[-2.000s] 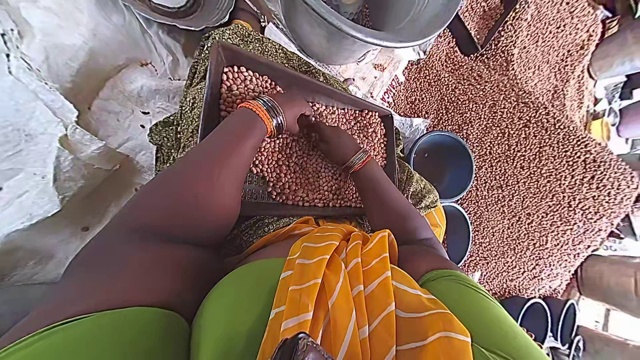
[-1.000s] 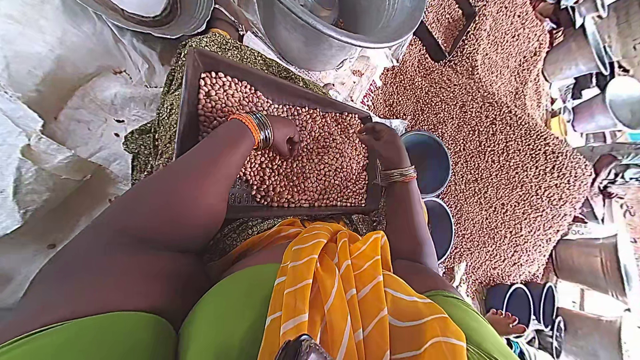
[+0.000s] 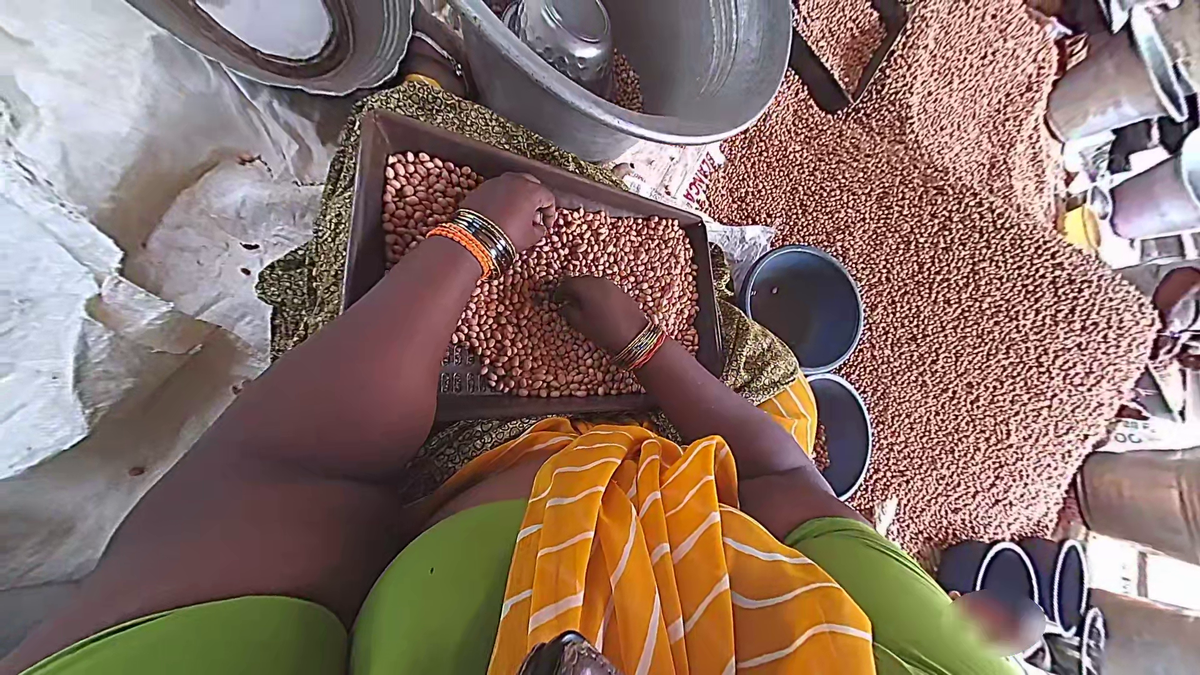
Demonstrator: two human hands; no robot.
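A dark rectangular tray (image 3: 536, 407) rests on my lap over a patterned cloth, with shelled peanuts (image 3: 525, 337) spread across most of it. My left hand (image 3: 514, 208), with orange and metallic bangles at the wrist, is curled over the peanuts near the tray's far side; its fingertips are partly hidden. My right hand (image 3: 602, 309) points down into the peanuts around the tray's middle, its fingertips at the nuts. Whether either hand holds a nut cannot be made out. Bare slotted tray bottom shows at the near left.
A large metal basin (image 3: 600, 122) with a smaller metal vessel in it stands beyond the tray. Two dark blue buckets (image 3: 804, 307) stand to the right, beside a big peanut heap (image 3: 984, 328). White sheeting (image 3: 75, 309) covers the left floor. Metal pots (image 3: 1116, 94) line the far right.
My right hand has moved from the tray's right edge to the peanuts in the middle. My left hand is nearer the tray's far side than one second ago.
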